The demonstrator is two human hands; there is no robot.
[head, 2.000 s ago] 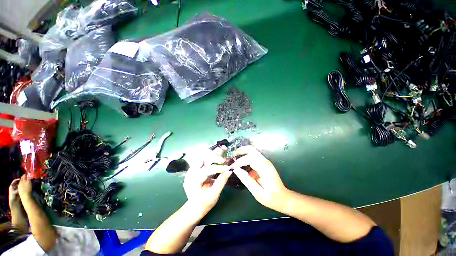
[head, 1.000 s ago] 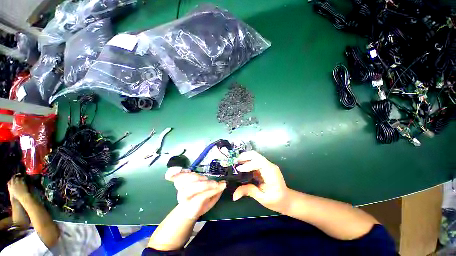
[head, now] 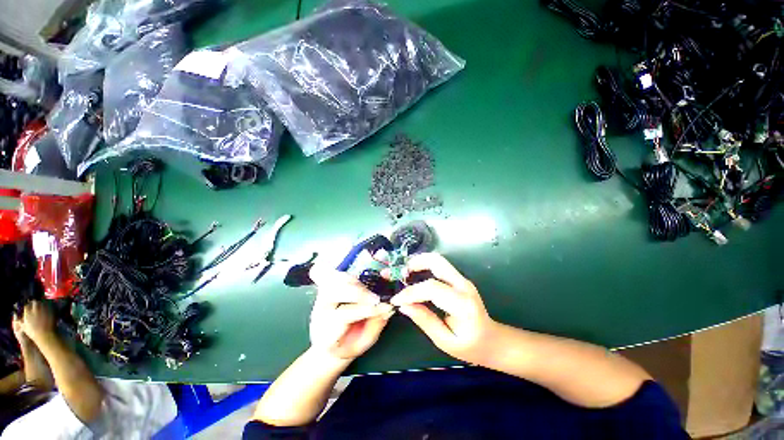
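Note:
My left hand (head: 348,318) and my right hand (head: 447,309) meet at the fingertips over the bench's front part. They pinch a tiny dark part (head: 393,307) between them. A small green circuit board (head: 398,265) with pale components shows just beyond the fingers, and a coil of black cable (head: 413,238) lies beside it. Blue-handled pliers (head: 351,256) show behind my left hand, partly hidden. A black plastic housing (head: 299,273) lies left of my left hand. Which fingers bear the board is hard to tell.
A heap of tiny grey parts (head: 402,178) lies mid-table. Clear bags (head: 344,77) lie back left, a red bag (head: 57,241) far left. Pale-handled pliers (head: 273,245) lie near the left cable heap (head: 137,275). Another cable heap (head: 705,129) fills the right. Another person's hands (head: 34,322) are far left.
My hands were apart a second ago, with the board and blue handles in plain view between them. Now the fingertips have come together on a tiny dark part. The view has shifted slightly.

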